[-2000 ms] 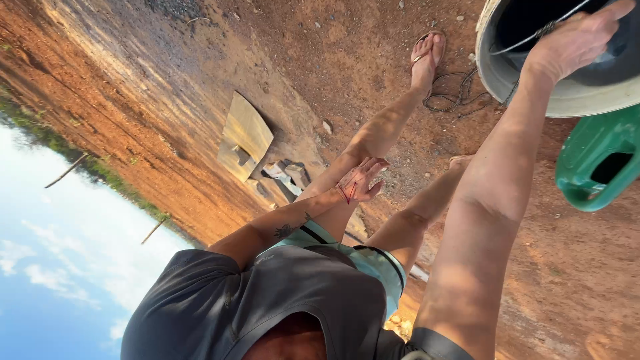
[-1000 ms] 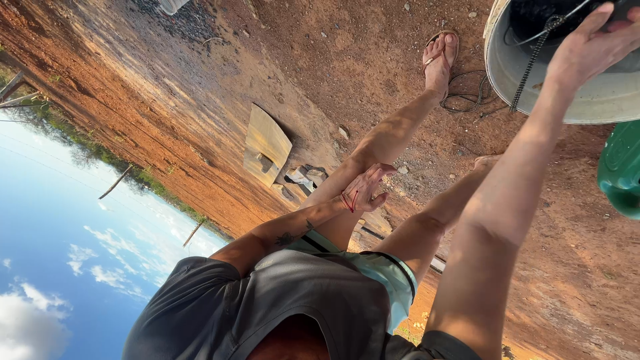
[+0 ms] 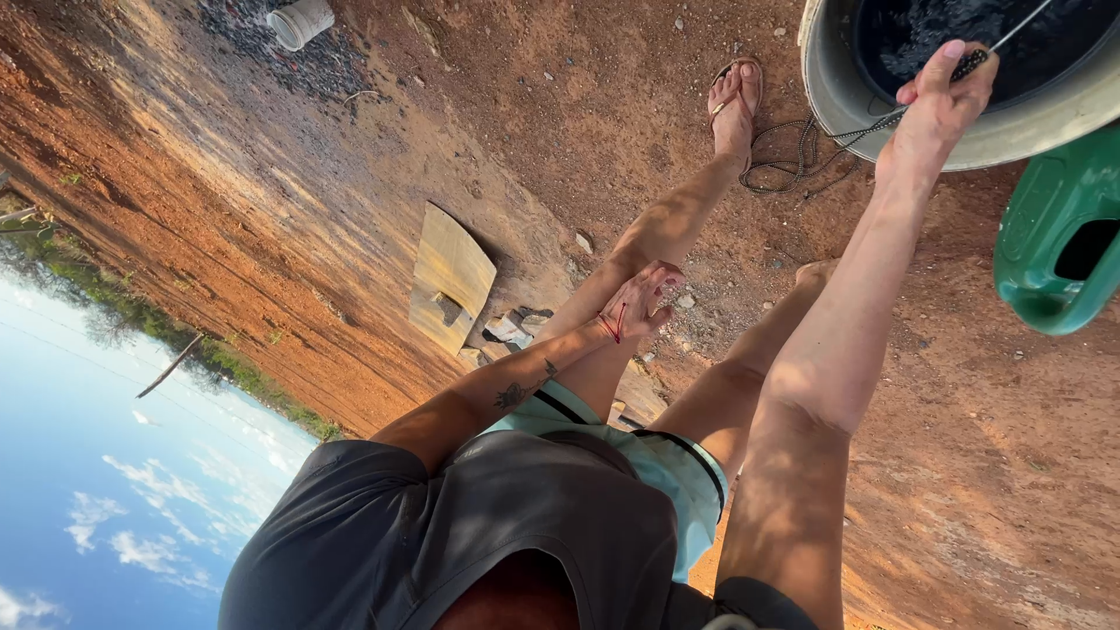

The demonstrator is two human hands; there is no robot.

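Observation:
At the upper right, my right hand (image 3: 941,109) is closed around a thin wire handle (image 3: 1022,24) and a black-and-white braided cord (image 3: 871,128). It is over the rim of a large pale round tub (image 3: 831,83), inside which a dark, rippled liquid surface (image 3: 927,35) shows. The cord trails over the rim to loose loops on the ground beside a sandalled foot (image 3: 733,109). Empty and loosely curled, my left hand (image 3: 639,302) rests by my left knee, with a red string at the wrist.
A green plastic object with an oval opening (image 3: 1041,219) stands against the tub. On the reddish soil lie a bent board (image 3: 446,262) with a stone on it and several rocks (image 3: 516,325). A whitish bucket (image 3: 299,23) lies near dark debris at the upper left.
My right hand, with its fingers more extended a second ago, is now closed on the wire handle and cord. My left hand stays by the knee. The view has shifted, showing the whitish bucket more fully.

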